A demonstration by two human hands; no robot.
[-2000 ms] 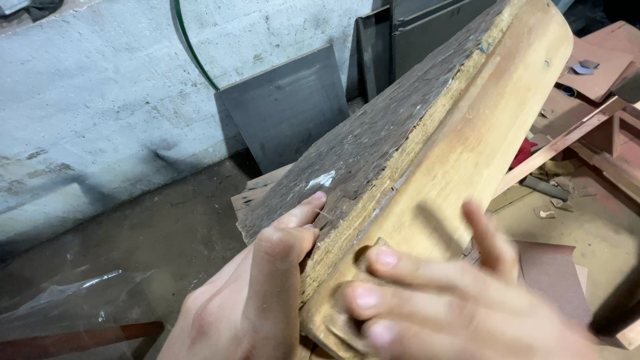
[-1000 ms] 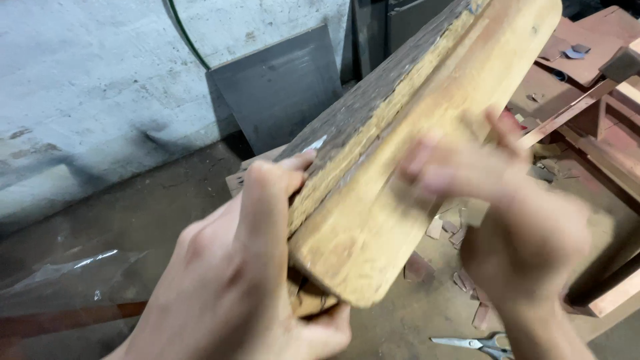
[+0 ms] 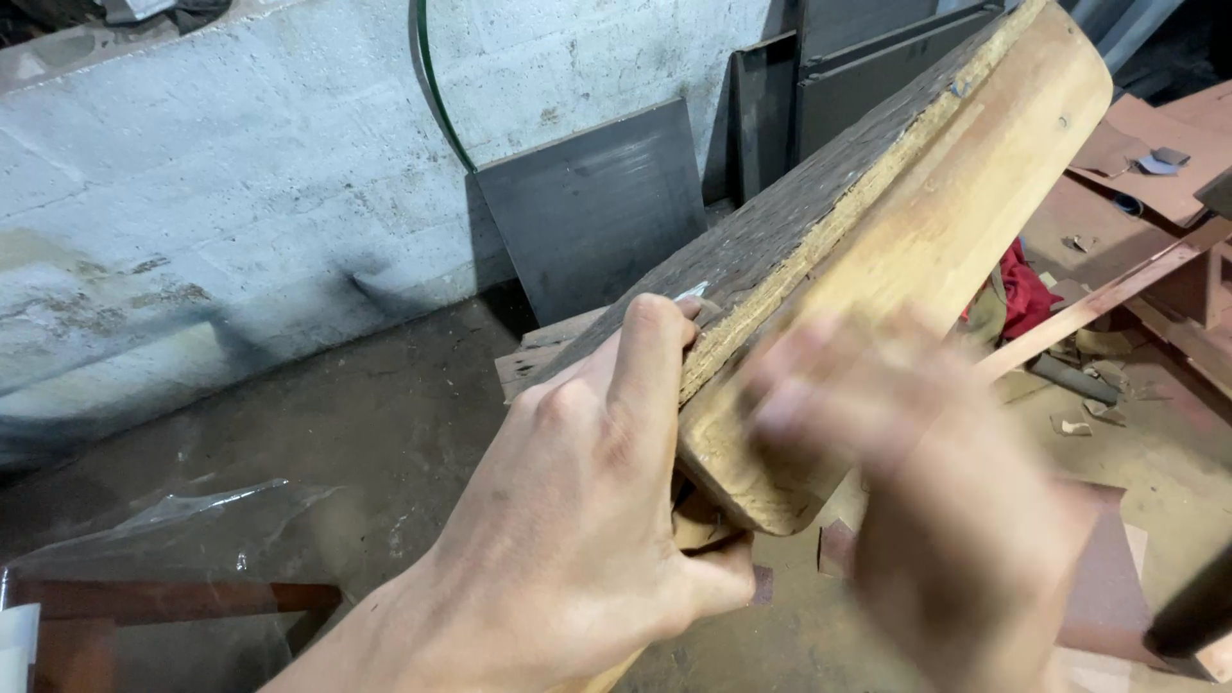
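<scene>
A wooden piece (image 3: 953,192) with a pale, rounded rail and a dark, rough board face (image 3: 760,221) slants from the lower middle up to the top right. Its layered edge looks raw. My left hand (image 3: 587,481) grips the near end, fingers over the dark face and thumb underneath. On the pale rail, close to that end, lies my right hand (image 3: 924,462), blurred, with its fingers bent against the wood. Whether something thin is under those fingers cannot be seen.
A dark flat panel (image 3: 602,207) leans on the whitewashed block wall (image 3: 241,173). Reddish wooden framing (image 3: 1107,298), a red cloth (image 3: 1025,289), sandpaper sheets (image 3: 1107,568) and scraps lie at right. Clear plastic film (image 3: 173,520) covers a reddish-brown wooden piece (image 3: 183,599) at lower left.
My right hand has moved along the pale rail, lately down towards its near end. My left hand keeps its grip. Scissors seen at the bottom one second ago are out of sight.
</scene>
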